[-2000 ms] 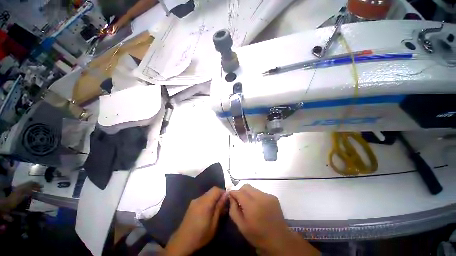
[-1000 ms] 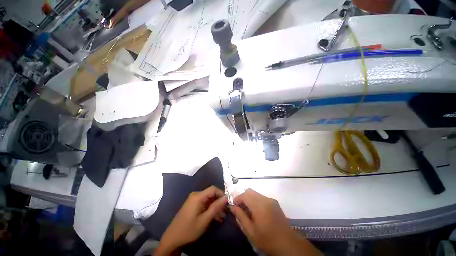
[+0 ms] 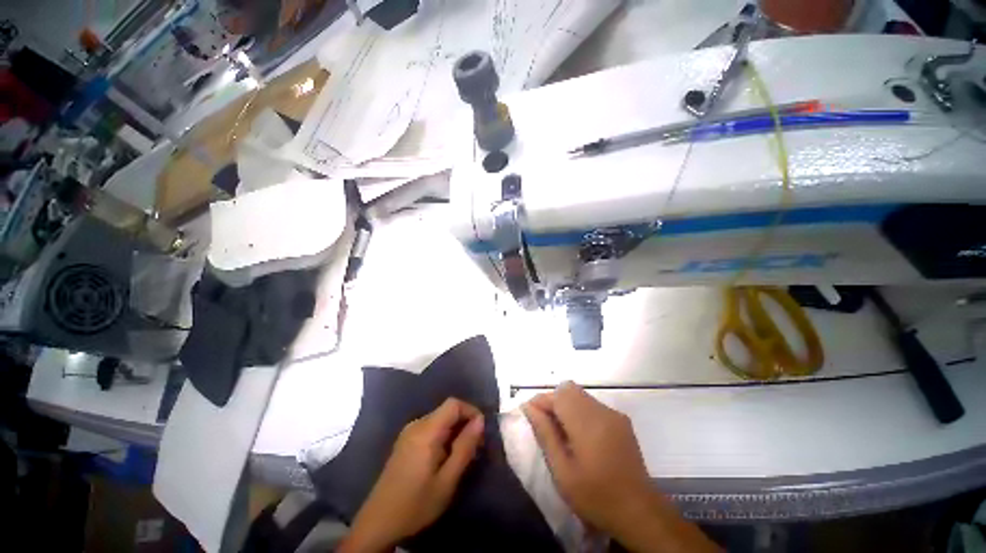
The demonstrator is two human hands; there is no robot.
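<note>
A dark garment panel lies over the table's front edge, below the lit machine end. My left hand rests on it, with thumb and fingertips pinched together at the dark cloth near its right edge. My right hand is just to the right, its fingertips pinching the top of a pale backing strip that runs down along the panel's right edge. The presser foot and needle area of the white sewing machine is above my hands and washed out by light.
Yellow-handled scissors and a black-handled tool lie right of the needle. A white curved piece sits on crumpled dark pieces at left. Pens lie on the machine head. Paper patterns lie behind.
My hands have moved apart; the right hand has shifted right, and more of the pale strip shows beside the dark panel. The hand at the far upper left no longer shows clearly.
</note>
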